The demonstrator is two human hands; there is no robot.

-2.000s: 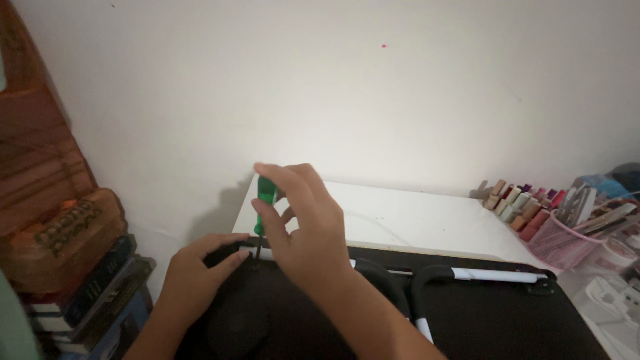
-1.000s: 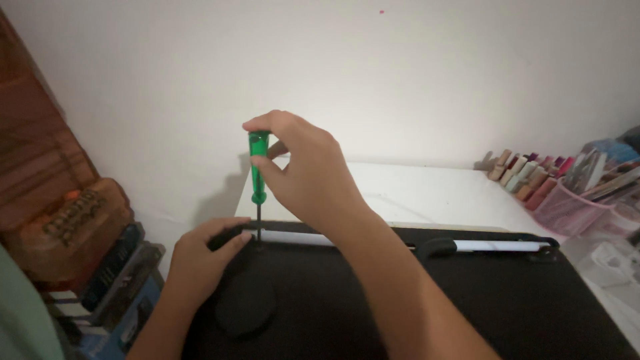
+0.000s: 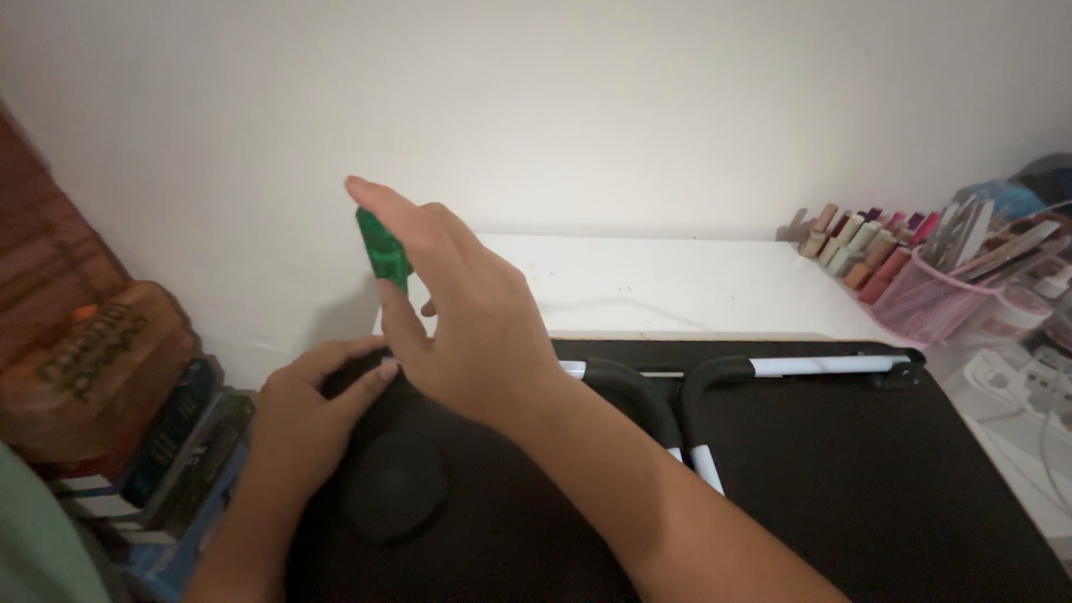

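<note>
My right hand (image 3: 469, 310) holds the green handle of a screwdriver (image 3: 383, 249), which leans slightly, above the far left corner of a black board (image 3: 804, 469). The screwdriver's shaft and tip are hidden behind my right hand. My left hand (image 3: 310, 410) rests at that corner, thumb and forefinger around the end of a bar that is mostly covered. On the board lie metal tube legs with black bends and white sleeves (image 3: 829, 365), the right one ending in a black bracket (image 3: 900, 374). A round black disc (image 3: 396, 487) sits on the board near my left hand.
Behind the board is a white tabletop (image 3: 670, 280) against a wall. At the right stand nail polish bottles (image 3: 863, 247), a pink mesh holder (image 3: 930, 306) with tools, and a white power strip (image 3: 1005, 381). Stacked books (image 3: 180, 452) and a brown bag (image 3: 92, 377) are at the left.
The screwdriver stood upright with its shaft showing one second ago; now its handle leans and my right hand covers the shaft. My right hand's fingers have shifted on the handle. My left hand stays at the corner.
</note>
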